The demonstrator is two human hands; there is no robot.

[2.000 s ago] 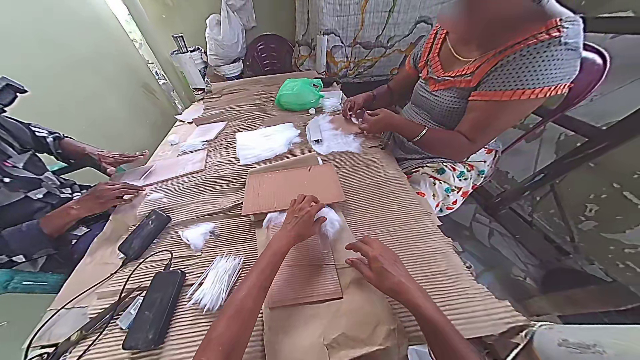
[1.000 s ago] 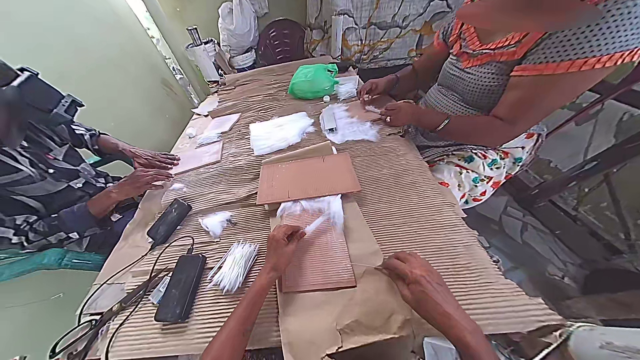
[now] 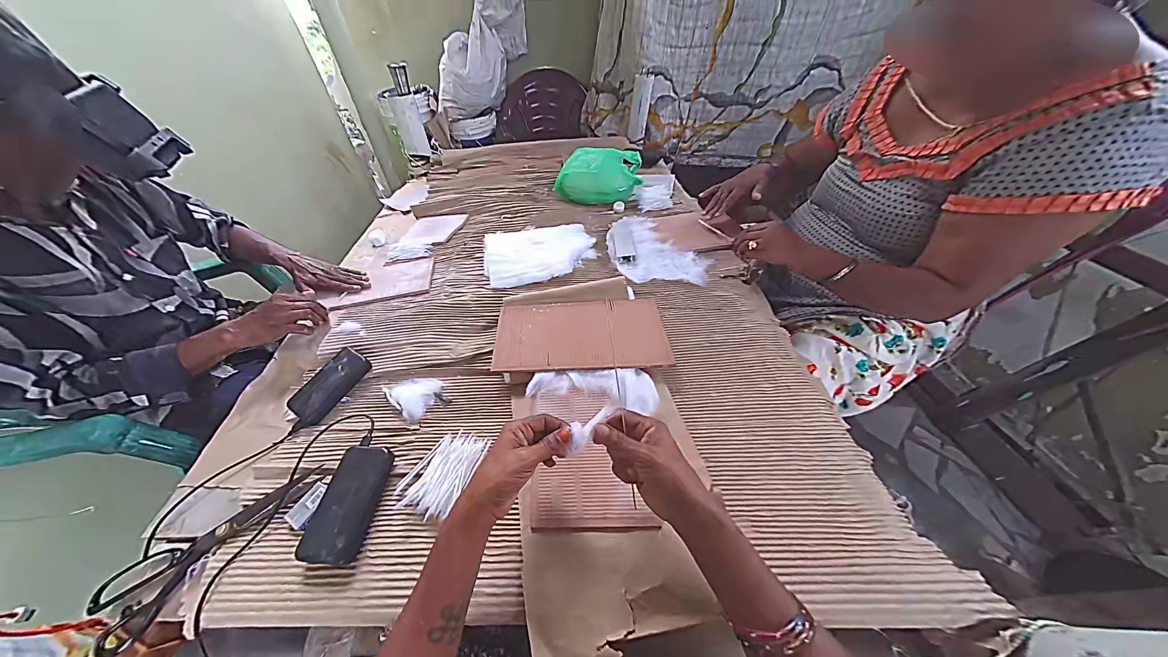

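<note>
My left hand [image 3: 529, 456] and my right hand [image 3: 643, 456] meet over a ridged reddish board [image 3: 584, 497], pinching a small tuft of white cotton [image 3: 584, 431] between their fingertips. A thin dark stick or wire [image 3: 633, 484] runs by my right fingers; whether they grip it I cannot tell. More cotton [image 3: 630, 388] lies at the board's far end, against a second brown board [image 3: 579, 335]. A pile of thin white cotton wicks [image 3: 445, 474] rests left of my left hand, with a loose cotton tuft [image 3: 415, 400] beyond it.
Two black power banks [image 3: 345, 505] with cables lie at the left on the corrugated cardboard [image 3: 803, 511]. Farther off are a cotton sheet [image 3: 538, 255], a green plastic bag [image 3: 598, 175] and more cotton [image 3: 657, 251]. One person sits at each side, hands on boards [image 3: 397, 281].
My hands, apart one second ago, have come together over the board with a cotton tuft between them. The right-hand person's hands have moved apart.
</note>
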